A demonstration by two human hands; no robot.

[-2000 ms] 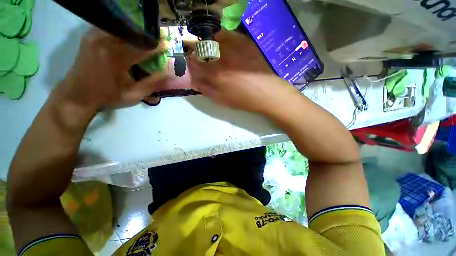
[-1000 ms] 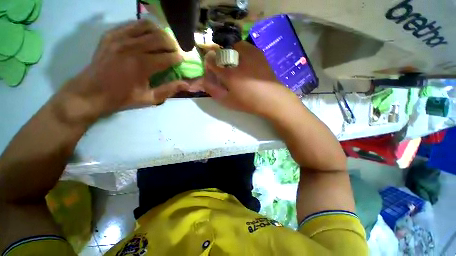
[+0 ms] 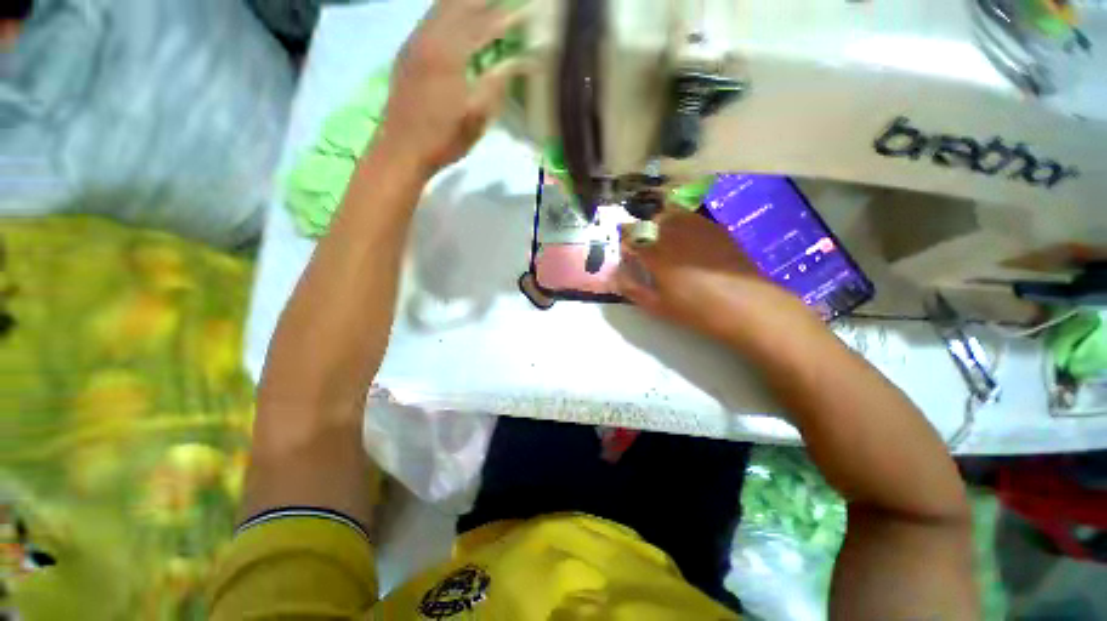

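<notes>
My left hand (image 3: 452,85) is raised at the upper left with a small green piece (image 3: 495,52) between thumb and fingers, away from the needle. My right hand (image 3: 674,265) lies beside the needle area, its fingertips at the right edge of the pink plate (image 3: 571,269). The knob covers part of it, so whether it holds anything cannot be told. No fabric shows on the pink plate. The lit presser foot and needle (image 3: 603,218) stand over it. A flat stack of green cut pieces (image 3: 325,176) lies left, partly behind my left forearm.
The cream sewing machine (image 3: 838,109) spans the top right. A smartphone (image 3: 789,249) with a purple screen lies right of the needle, with silver snips (image 3: 963,348) farther right. Yellow patterned cloth (image 3: 121,400) is at left on the floor. A clear bag of green pieces (image 3: 789,522) is below the table.
The view has shifted left. My left hand has moved from the needle up and left with a green piece. The green fabric under the needle is gone, baring the pink plate. My right hand stays beside the needle.
</notes>
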